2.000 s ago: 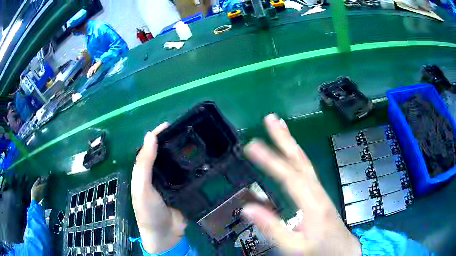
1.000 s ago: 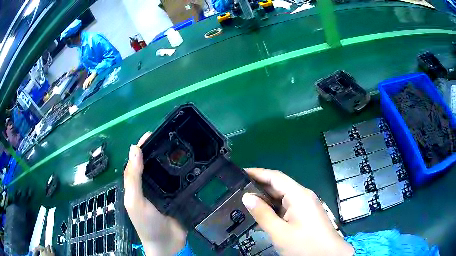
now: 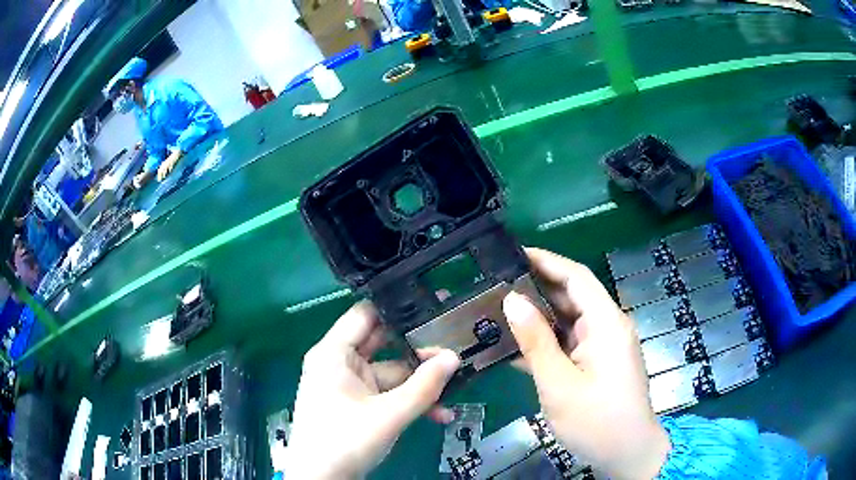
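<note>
A black plastic housing (image 3: 361, 225) is held up in front of me, its deep half with a round opening at the top and its flatter part below. A flat silver board (image 3: 465, 328) with a small black component cluster lies in the flatter part. My left hand (image 3: 371, 403) grips the flatter part's lower left, thumb on the board's lower edge. My right hand (image 3: 587, 375) grips its right side, thumb on the board's right end. The fingers behind the housing are partly hidden.
A joined board panel (image 3: 657, 309) lies at right beside a blue bin (image 3: 798, 323) of dark pieces. More boards (image 3: 497, 450) lie below my hands. Another housing (image 3: 652, 173) stands beyond, others at left near a clear blister tray (image 3: 183, 422). A worker (image 3: 174, 112) sits far left.
The housing has moved up and right and turned more upright. My left hand has shifted from the deep half's side to the flatter part. My right thumb stays on the board.
</note>
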